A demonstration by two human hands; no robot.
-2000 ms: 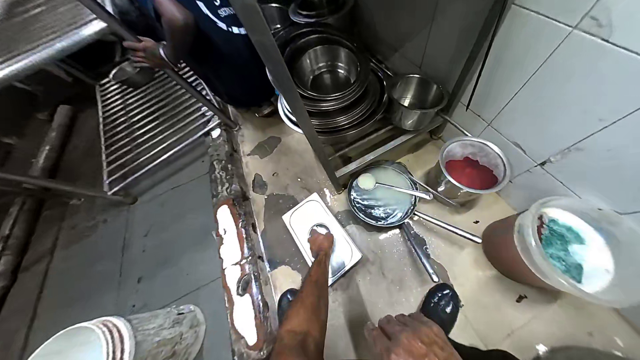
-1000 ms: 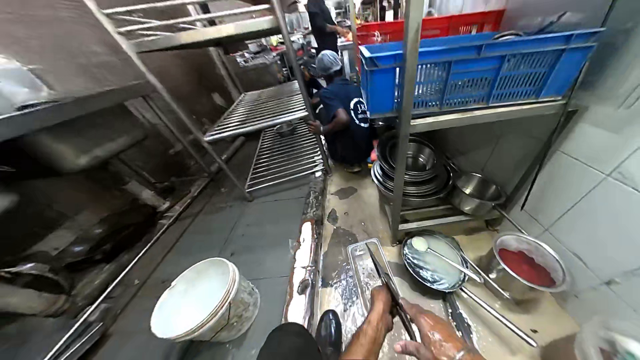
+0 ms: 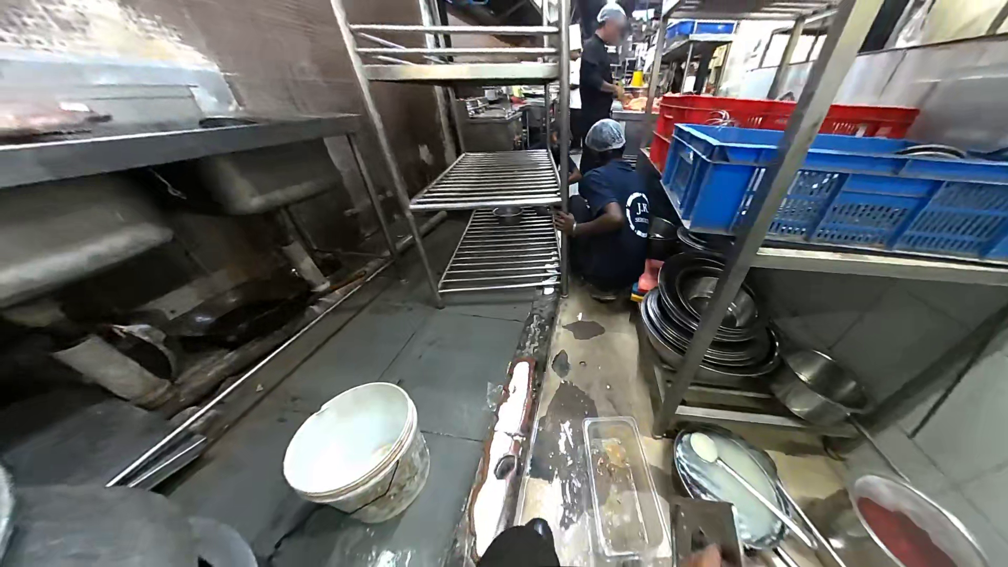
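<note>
Only a blurred bit of a hand, seemingly my right hand (image 3: pixel 703 557), shows at the bottom edge, at a dark rectangular metal piece (image 3: pixel 699 521); its grip is unclear. My left hand is out of view. Left of that piece, a clear rectangular tray (image 3: pixel 592 488) with wet residue lies on the wet floor ledge. To the right, a round pan (image 3: pixel 682 472) holds cloudy liquid and a ladle (image 3: pixel 736 476). A metal pot of red contents (image 3: pixel 906 524) stands at the lower right.
A white bucket (image 3: pixel 394 488) stands on the dark floor at left. Wire shelving (image 3: pixel 496 197) rises ahead, with a crouching person (image 3: pixel 610 213) beside it. At right, a metal rack (image 3: pixel 732 260) carries blue (image 3: pixel 843 197) and red crates (image 3: pixel 787 114) above stacked pans (image 3: pixel 669 335).
The view has tilted up and shifted. One second ago both hands were over the tray with a dark flat piece; now only part of one hand shows, to the tray's right.
</note>
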